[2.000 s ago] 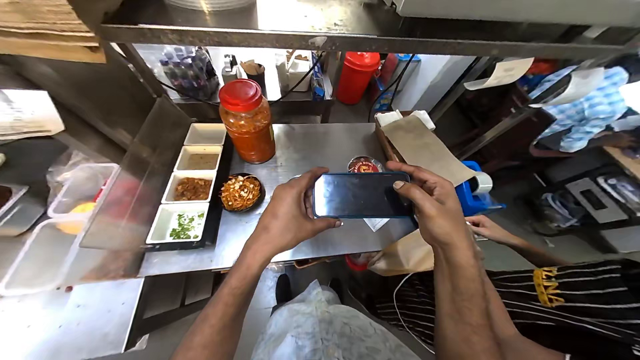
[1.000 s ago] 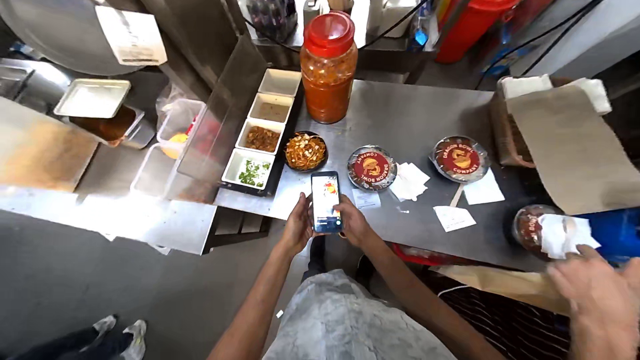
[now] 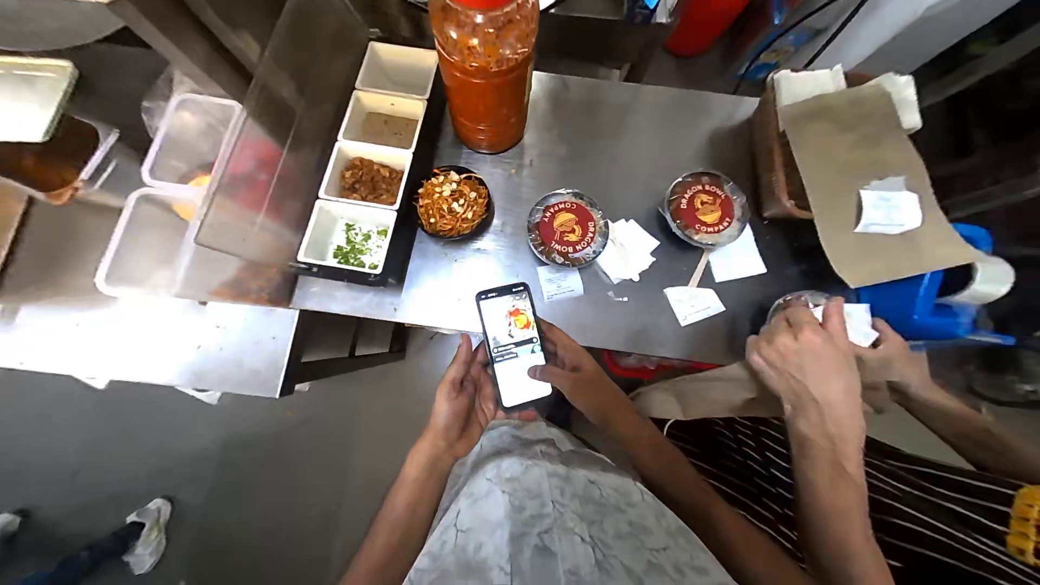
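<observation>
A smartphone (image 3: 515, 345) with a lit screen is upright in both my hands, just off the front edge of the steel counter. My left hand (image 3: 465, 392) supports its left side and underside. My right hand (image 3: 571, 367) holds its right side, the thumb over the lower screen. Beyond the phone sits a black bowl of noodles topped with chopped nuts (image 3: 452, 202). To its right are a lidded bowl with a round red label (image 3: 568, 228) and another like it (image 3: 707, 209). Folded napkins (image 3: 628, 250) and a printed slip (image 3: 560, 283) lie beside the nearer lidded bowl.
A garnish rack (image 3: 351, 244) and a jar of red sauce (image 3: 485, 89) stand at the back left. A person at right has their hands on another lidded container (image 3: 796, 303), near a blue tape dispenser (image 3: 926, 296). A basket (image 3: 766, 166) holds napkins and brown paper.
The phone, held sideways two seconds ago, is now upright and lower, near my body. Its screen, dark then, is lit. The view has shifted, showing more of the left.
</observation>
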